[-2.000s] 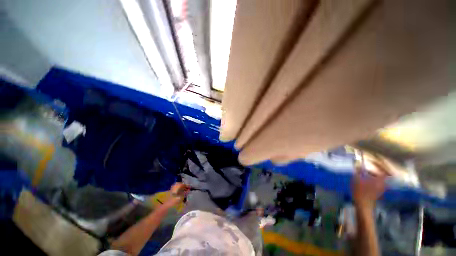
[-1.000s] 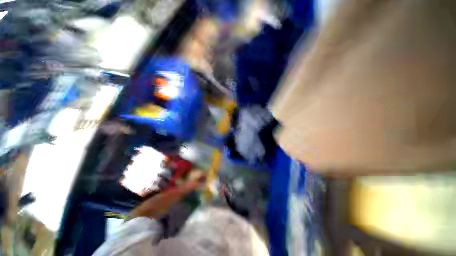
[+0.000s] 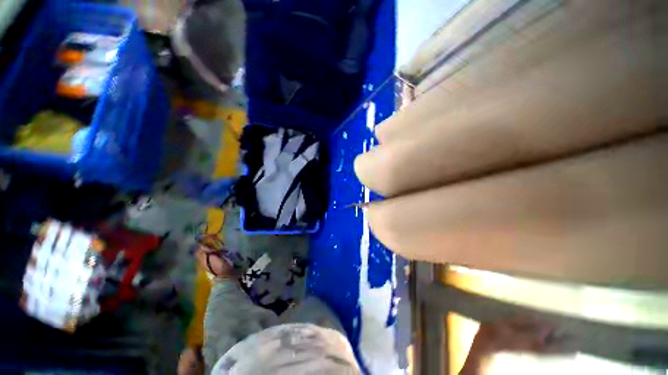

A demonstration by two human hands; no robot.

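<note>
Large, blurred tan fingers (image 3: 513, 212) fill the right side, very close to the camera; I cannot tell whose they are. A blurred skin-coloured shape (image 3: 498, 340) at the bottom right may be my right hand or arm; its fingers cannot be made out. My left hand is not in view. A dark bin with a blue rim (image 3: 282, 232) stands on the floor near the centre, holding pale grey and dark cloth pieces (image 3: 275, 179). No work is seen in a hand.
A blue basket (image 3: 124, 139) at the upper left holds orange-white and yellow items. A white checked pad (image 3: 62, 275) lies at the lower left beside something red. Scraps (image 3: 258, 268) and a yellow line (image 3: 228, 146) are on the floor. A foot (image 3: 216, 264) and pale trousers (image 3: 289, 351) show below.
The view has swung round, bringing the basket, bin and floor into clearer sight. The two forearms seen two seconds ago have left their places. The large fingers still cover the right side.
</note>
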